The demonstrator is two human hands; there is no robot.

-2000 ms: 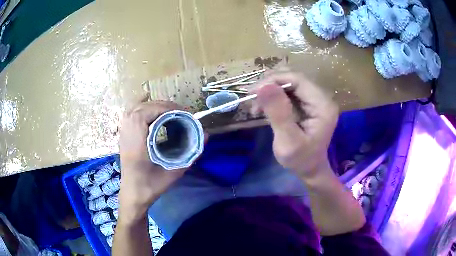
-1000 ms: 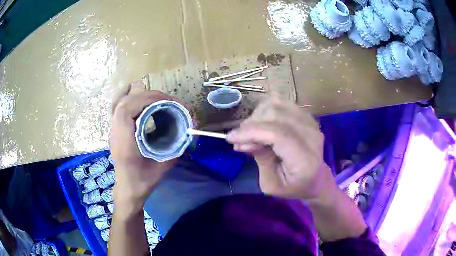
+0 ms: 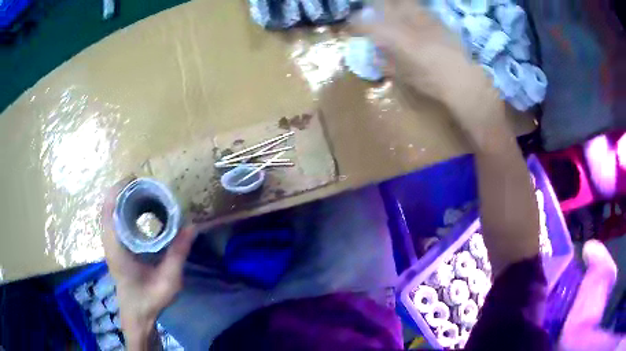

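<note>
My left hand (image 3: 147,277) is closed around a grey-white tubular body (image 3: 121,228), its wide mouth facing up; a pale spot shows deep inside. My right hand (image 3: 419,51) is blurred, reaching to the far side of the bench among grey-white ring parts (image 3: 494,42). One ring part (image 3: 364,59) is at its fingers; whether it is gripped is unclear. A cotton swab (image 3: 264,166) rests with one end in the small translucent glue cup (image 3: 237,184). Spare swabs (image 3: 255,149) lie just behind the cup on the stained cardboard pad (image 3: 312,161).
More grey-white parts (image 3: 302,12) stand at the bench's far edge. A blue crate (image 3: 68,301) with ridged pieces is at lower left. A purple-looking crate (image 3: 406,301) of ring pieces is at lower right. Another person's hand (image 3: 598,264) shows at far right.
My right hand has let go of the swab, now resting in the cup, and moved to the far parts. The view has shifted right; my left hand still holds the body.
</note>
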